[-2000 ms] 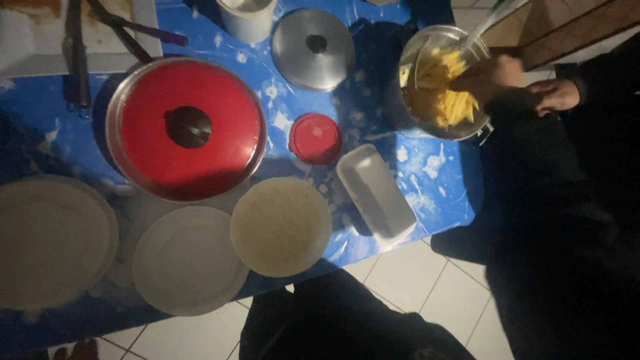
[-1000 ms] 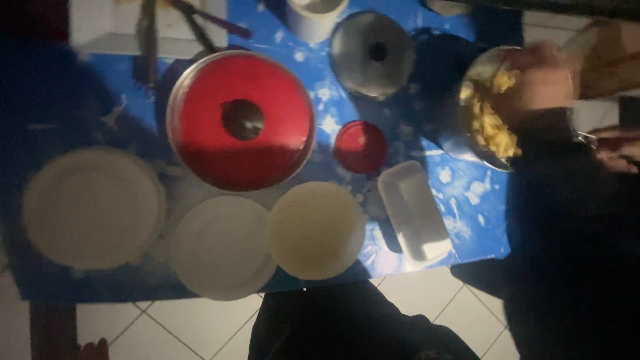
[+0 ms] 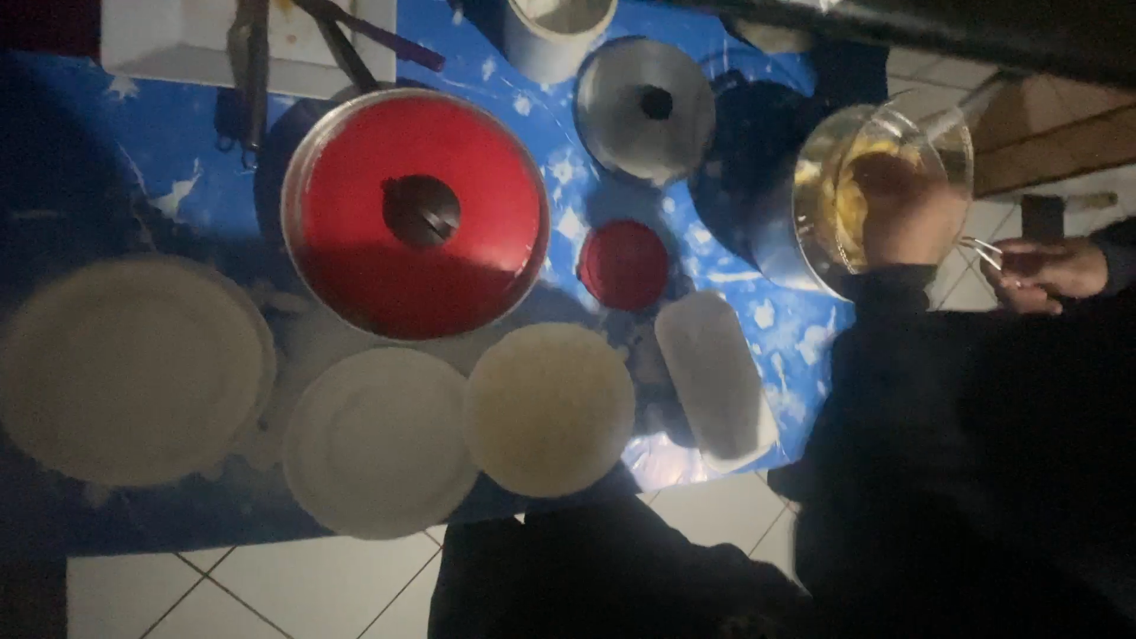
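Note:
My left hand point(image 3: 914, 215), blurred by motion, reaches down into a metal pot point(image 3: 812, 222) at the right. Yellow food pieces point(image 3: 848, 209) lie under and beside it; what its fingers hold is hidden. A long-handled utensil point(image 3: 963, 111) slants over the pot's upper rim. My right hand point(image 3: 1034, 275) has its fingers closed at the pot's wire handle point(image 3: 981, 252). Left of the pot are a metal lid point(image 3: 621, 115) with a black knob and a small red lid or container point(image 3: 624, 264). A white rectangular tray point(image 3: 714, 382) lies below these.
A large pan with a red lid point(image 3: 355, 257) stands on the blue tablecloth point(image 3: 799, 355). Pale round plates or lids point(image 3: 133, 373) line the near edge. A white tub point(image 3: 559, 53) and a white tray with dark-handled utensils point(image 3: 169, 53) are at the top. A dark bar crosses the upper right.
My right hand was apart from the pot's handle two seconds ago and is now at it. My left hand stays in the pot and now hides more of the food. The view has shifted.

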